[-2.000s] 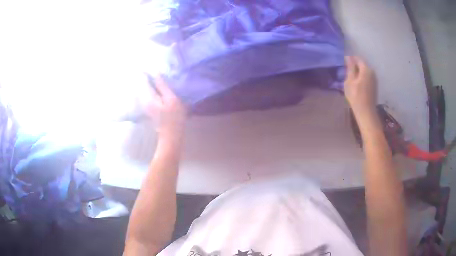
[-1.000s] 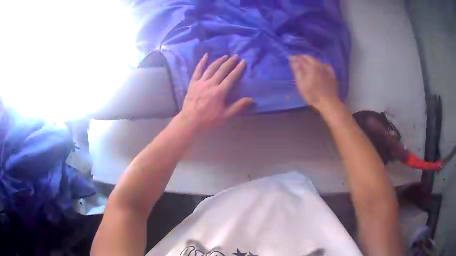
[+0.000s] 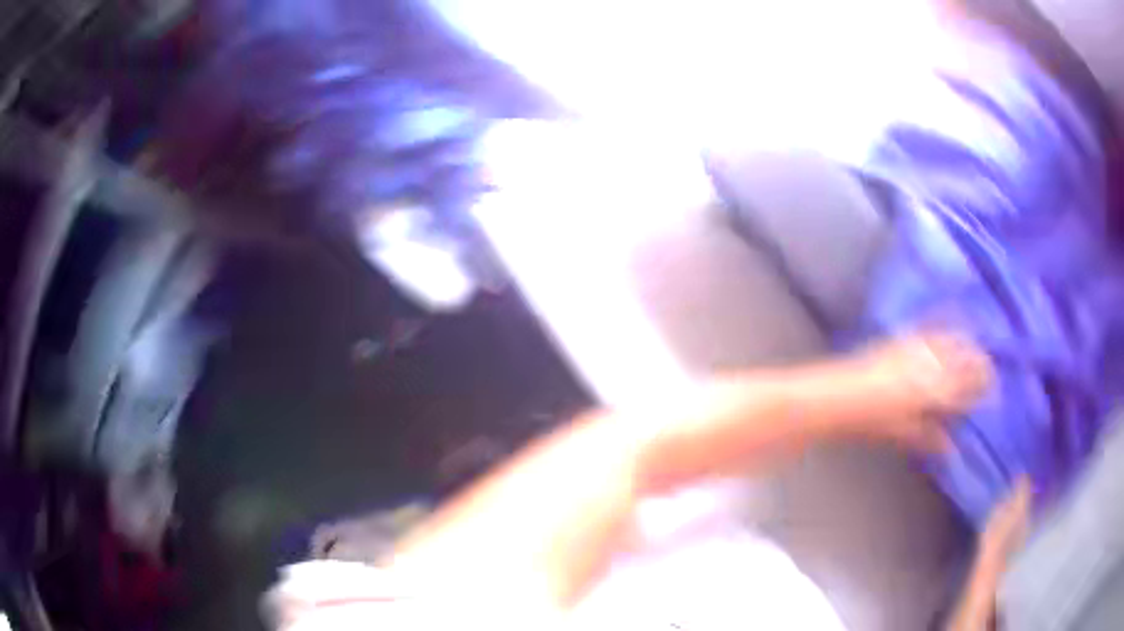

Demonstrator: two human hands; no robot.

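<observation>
The blue-violet fabric panel lies on the pressing table at the right of the view, its surface wrinkled. The frame is strongly blurred. My left hand is on the near part of the panel, its fingers hard to make out; whether it grips the cloth cannot be told. My right hand is small and blurred at the lower right, beside the panel's near edge, and mostly cut off. The iron is not in view.
A grey-purple padded board extends from the panel's left side. A crumpled blue-purple heap is at the upper left, with a white bit below it. The dark floor and pale hanging-looking cloth are at the left. Glare hides the upper middle.
The view has swung to the left, so table and panel now appear tilted at the right. The iron has left the picture. My right hand appears closer to the picture's edge.
</observation>
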